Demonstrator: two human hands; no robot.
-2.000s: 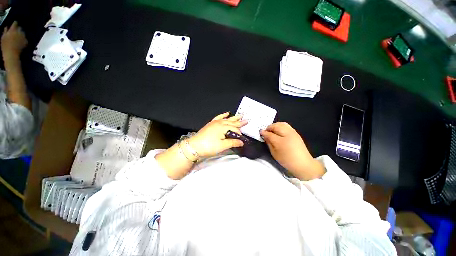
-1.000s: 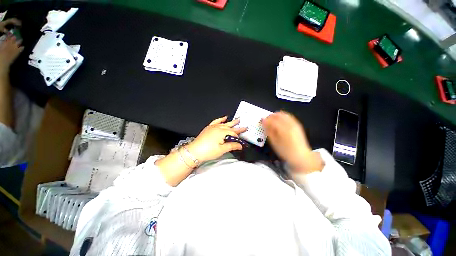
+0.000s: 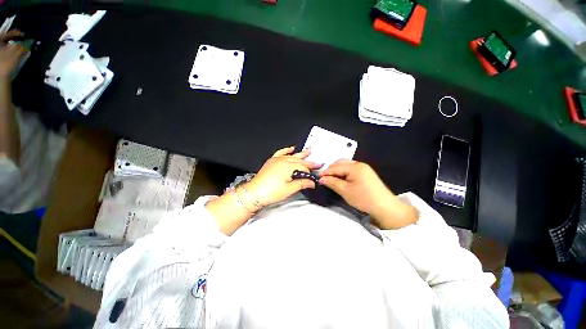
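A white cover plate (image 3: 331, 146) lies on the black mat in front of me, with a dark spot near its upper right corner. My left hand (image 3: 281, 178) touches the plate's left edge with its fingers and holds a short black strip (image 3: 302, 175) between thumb and fingers. My right hand (image 3: 357, 186) has its fingertips pinched at the strip's right end, over the plate's lower edge. Whether a small part is in the right fingertips is hidden. A stack of cover plates (image 3: 387, 96) stands right of centre, and a low pile (image 3: 217, 69) lies left of centre.
A smartphone (image 3: 452, 171) and a pale ring (image 3: 448, 106) lie at right. Circuit boards on red-orange pads (image 3: 408, 29) sit on the green conveyor (image 3: 302, 29). Loose covers (image 3: 76, 76) and another person's arm (image 3: 9, 96) are at far left. A carton (image 3: 76, 154) with covers is at lower left.
My right hand has moved from over the plate down to the strip at my left hand. A dark spot now shows at the plate's upper right corner. The boards on the conveyor have shifted slightly.
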